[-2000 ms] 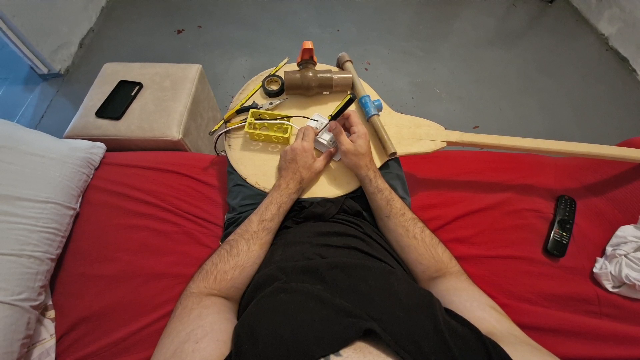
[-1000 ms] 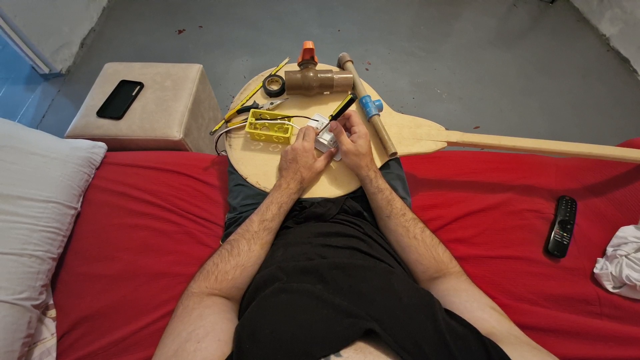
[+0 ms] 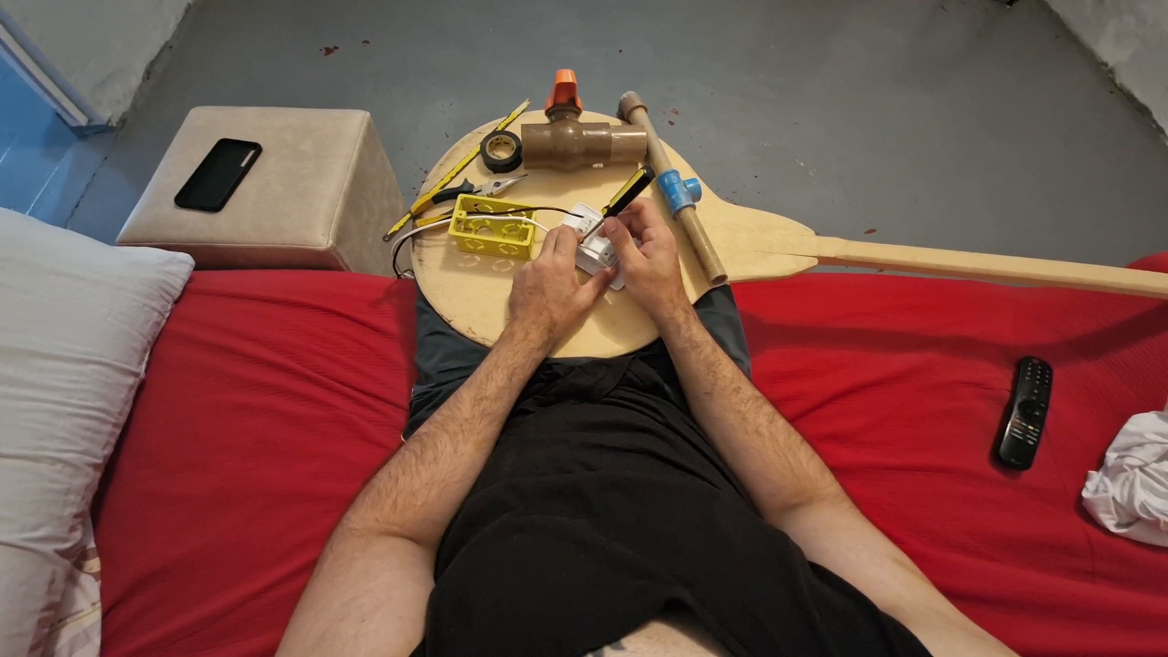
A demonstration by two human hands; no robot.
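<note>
On a round wooden board [image 3: 456, 283] across the lap, my left hand [image 3: 554, 285] holds a white electrical outlet module [image 3: 595, 254] by its near left side. My right hand [image 3: 646, 254] is at the module's right side, its fingers around a screwdriver with a yellow and black handle [image 3: 630, 190]; the shaft slants down to the module. A black and a white wire [image 3: 429, 225] run through a yellow plastic junction box [image 3: 493, 239], left of my hands, toward the module. Fingers partly hide the module and the screwdriver's tip.
Around the board's far side lie pliers [image 3: 470, 190], black tape [image 3: 501, 151], a yellow folding rule [image 3: 456, 171], a brown ball valve [image 3: 584, 146] and a brown pipe with blue fitting [image 3: 678, 192]. A beige pouf [image 3: 274, 182] holds a phone [image 3: 218, 174]; a remote [image 3: 1024, 413] lies right.
</note>
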